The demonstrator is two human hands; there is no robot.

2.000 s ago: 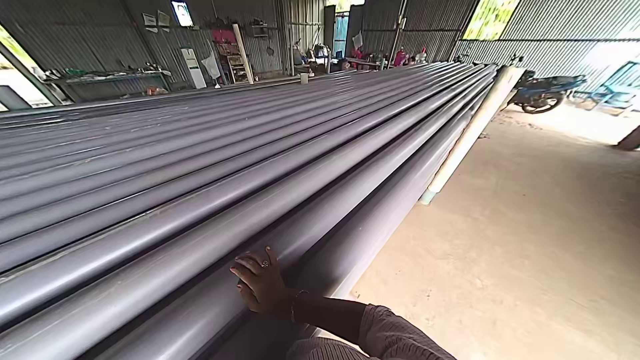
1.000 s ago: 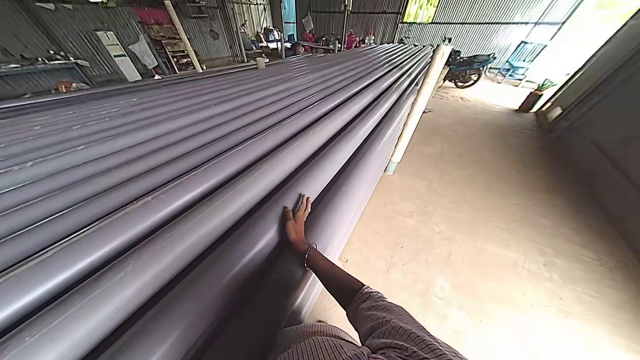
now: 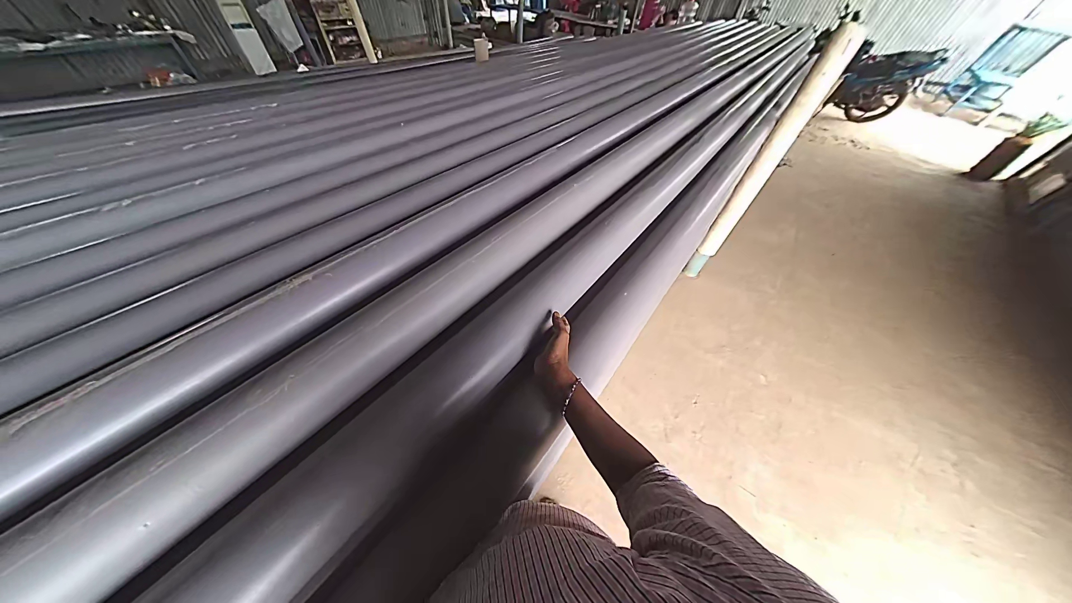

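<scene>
Long grey plastic pipes [image 3: 469,276] lie side by side in a wide stack that runs from the lower left to the far upper right. My right hand [image 3: 556,352] rests against the pipes near the right edge of the stack, at the dark gap beside the outermost pipe [image 3: 628,322]. It is seen nearly edge-on, with its fingertips pointing away from me and part of the fingers hidden. A beaded bracelet [image 3: 571,396] circles the wrist, and a striped sleeve covers the upper arm. My left hand is out of view.
A pale upright post [image 3: 775,151] with a greenish base stands against the stack's right side. Bare floor [image 3: 821,335] stretches along the right. Farther back are a motorcycle [image 3: 879,84], a blue chair [image 3: 992,71] and a potted plant [image 3: 1005,151]. A cluttered workbench [image 3: 92,42] stands at the back left.
My right hand has moved forward along the pipes, toward the stack's right edge. Its fingers were spread on a pipe before and are now seen edge-on. The view has shifted.
</scene>
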